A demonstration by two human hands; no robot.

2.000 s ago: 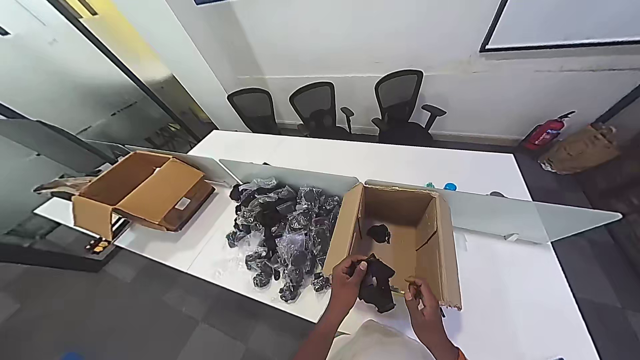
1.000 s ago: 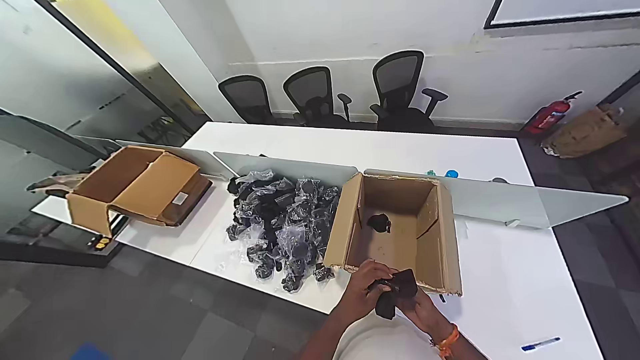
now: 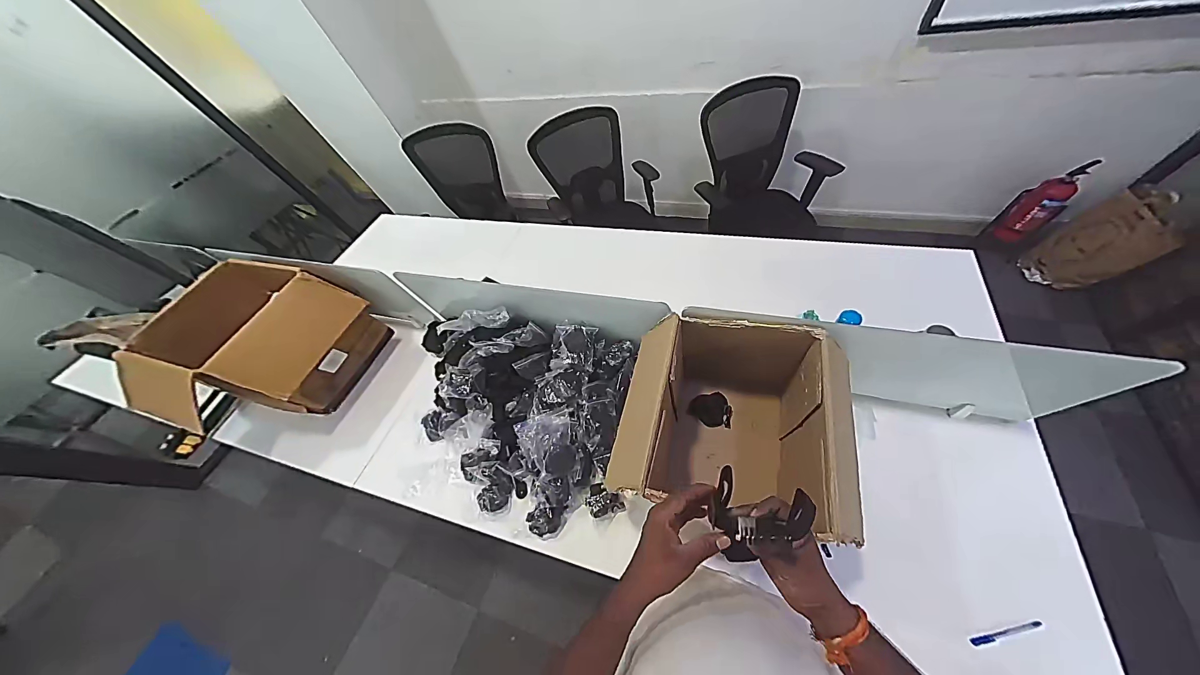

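Observation:
Both my hands hold a black part with two upright curved ends (image 3: pixel 764 527) over the near edge of an open cardboard box (image 3: pixel 653 412). My left hand (image 3: pixel 673 544) grips its left end between thumb and fingers. Beneath and behind its right side is my right hand (image 3: pixel 797 567), with an orange band on the wrist. Another black item (image 3: pixel 711 410) lies inside the box. To the left of the box, a pile of black items in clear plastic bags (image 3: pixel 534 403) covers part of the white table (image 3: pixel 937 525).
A second open cardboard box (image 3: pixel 281 337) stands at the table's left end. Low glass dividers (image 3: pixel 947 370) run along the table. A blue pen (image 3: pixel 1005 634) lies at the right. Mesh chairs (image 3: pixel 750 141), a red fire extinguisher (image 3: pixel 1036 208) and a brown paper bag (image 3: pixel 1106 239) are beyond.
The black part has been turned in my hands, and its two curved ends now point up. My right hand, apart from it two seconds ago, is now on it.

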